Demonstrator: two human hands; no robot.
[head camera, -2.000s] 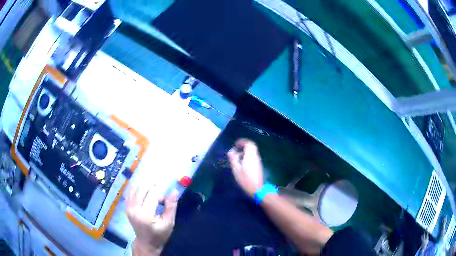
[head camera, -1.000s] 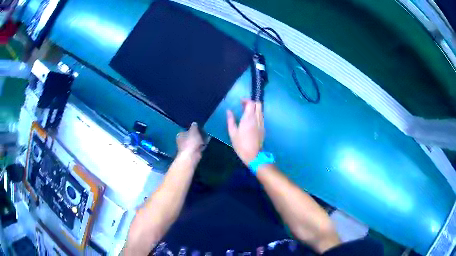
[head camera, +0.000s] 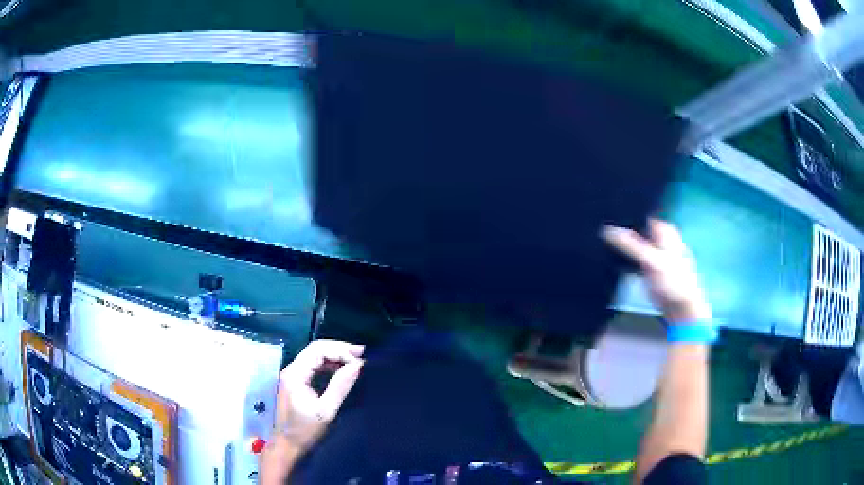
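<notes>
A large plain black mat (head camera: 474, 189), slightly blurred, spans the middle of the view. It looks raised over the green worktop and its lower edge hangs past the worktop's near side. My right hand (head camera: 663, 265), with a blue wristband, grips the mat at its lower right edge, thumb and fingers on it. My left hand (head camera: 317, 388) is off the mat, low at the left beside the white bench, fingers curled with a gap to the thumb. Nothing shows in it.
The green worktop (head camera: 161, 142) runs across behind. The white bench (head camera: 189, 355) at lower left carries an open laptop base (head camera: 81, 426) in an orange-edged fixture, a blue fitting (head camera: 208, 306) and a red button (head camera: 258, 445). A round stool (head camera: 627, 365) stands below the mat.
The mat has moved right and up toward the camera, off its flat place on the worktop. My right hand has moved right onto it; my left has drawn back. The screwdriver no longer shows.
</notes>
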